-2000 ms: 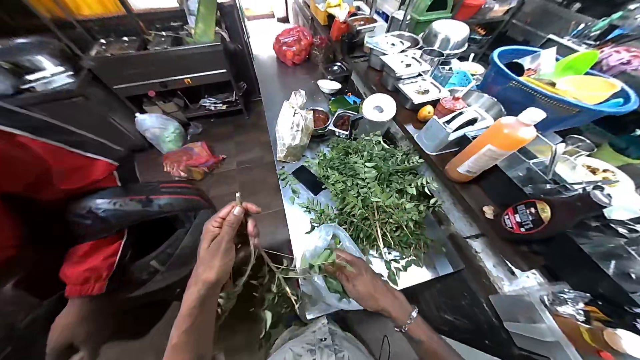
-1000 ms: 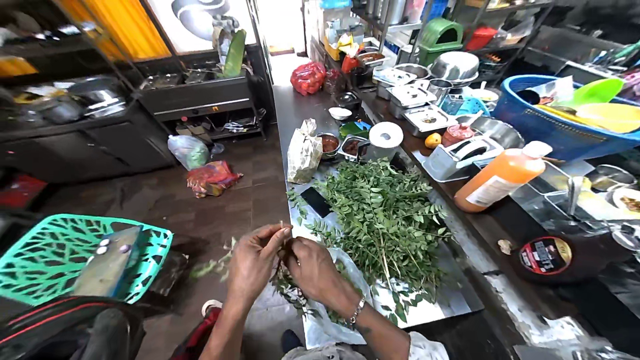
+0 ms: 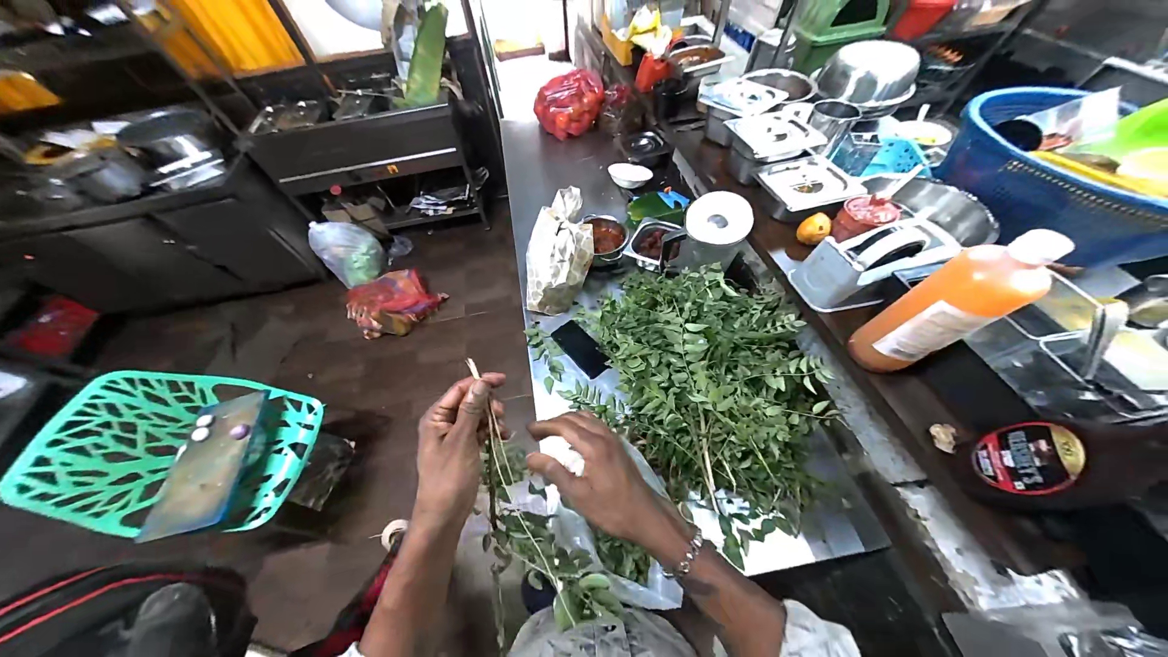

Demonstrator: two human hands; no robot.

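My left hand (image 3: 456, 429) pinches the upper ends of several thin leafy stems (image 3: 520, 529), which hang down in front of me. Just right of them is my right hand (image 3: 598, 465), its fingers curved and apart; whether a leaf lies under them is hidden. A clear plastic bag (image 3: 652, 589) with green leaves in it is below my right hand at the counter's edge. A large heap of leafy green branches (image 3: 712, 374) covers the steel worktop (image 3: 821, 529) beyond. Against the heap's left side lies a black phone (image 3: 580, 349).
Left, a turquoise plastic basket (image 3: 310, 415) holds a board. Filled bags (image 3: 392, 301) lie on the floor. Behind the heap stand a paper bag (image 3: 558, 255) and a white roll (image 3: 719, 219). An orange bottle (image 3: 958, 301) and a blue basket (image 3: 1004, 182) are at right.
My hands, together at the stem tops one second ago, are now apart, the right one lower and to the right. A person in red at the left two seconds ago is mostly out of view.
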